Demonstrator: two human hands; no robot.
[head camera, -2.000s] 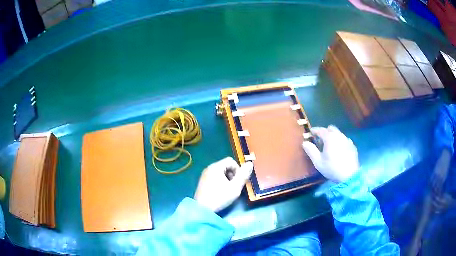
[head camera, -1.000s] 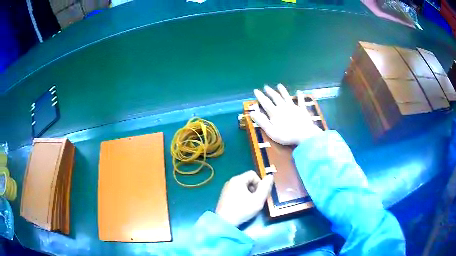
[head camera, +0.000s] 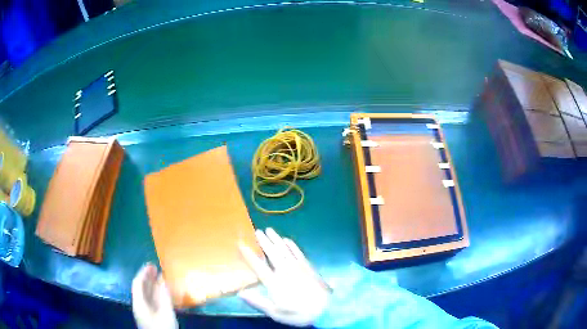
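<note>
A flat orange fixture plate (head camera: 199, 218) lies tilted left of the middle, its near end between my hands. My left hand (head camera: 153, 299) is at its lower left corner, cut off by the bottom edge and slightly blurred. My right hand (head camera: 288, 277) is at its lower right edge, thumb and fingers around the side; whether it grips firmly is hard to tell. A black-bordered panel (head camera: 412, 186) with pale tabs lies in the orange plate (head camera: 418, 253) to the right, untouched.
Tangled yellow rubber bands (head camera: 286, 160) lie between the plates. A plate stack (head camera: 80, 193) stands left, with another black-bordered panel (head camera: 96, 103) behind it. Banded stacks (head camera: 540, 109) stand at the right. Yellow rolls (head camera: 22, 196) are at the far left edge. The belt (head camera: 270, 64) is green.
Both hands have moved left from the panel to the loose orange plate, which has turned and now sits askew. The view has shifted, and the panel at the right is uncovered.
</note>
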